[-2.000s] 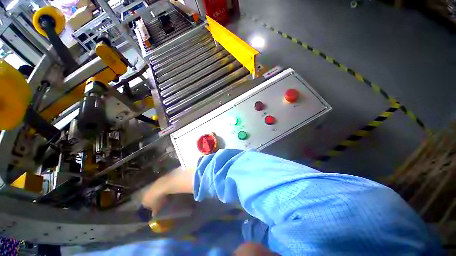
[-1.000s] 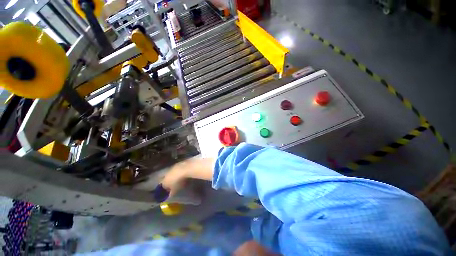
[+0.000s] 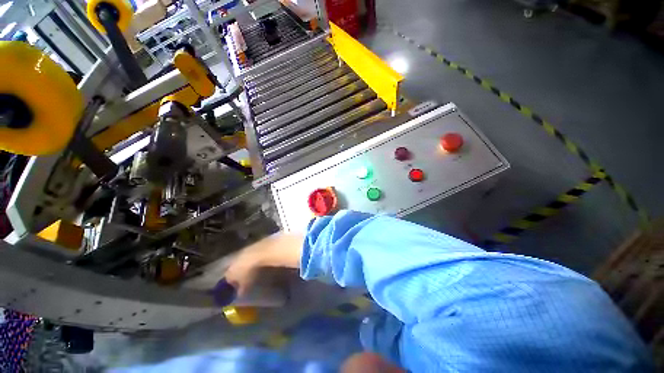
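Observation:
My right hand, bare below a light blue checked sleeve, reaches left across the front of the grey-white carton sealer. Its fingers are closed on a purple-blue cylinder at the sealer's edge, just above a small yellow roller. The hand is slightly blurred and its far side is hidden. My left hand shows only as a small patch of skin cut off by the bottom edge, beside a blurred blue sleeve. What its fingers do is hidden.
The control panel lies just beyond my right forearm, with its red rotary switch near the sleeve. Metal rollers and a yellow guard plate are behind it. Large yellow wheels stand at left.
The view has swung, so sealer and panel shifted right in the picture, then slightly back left. My right hand stays at the purple-blue cylinder throughout.

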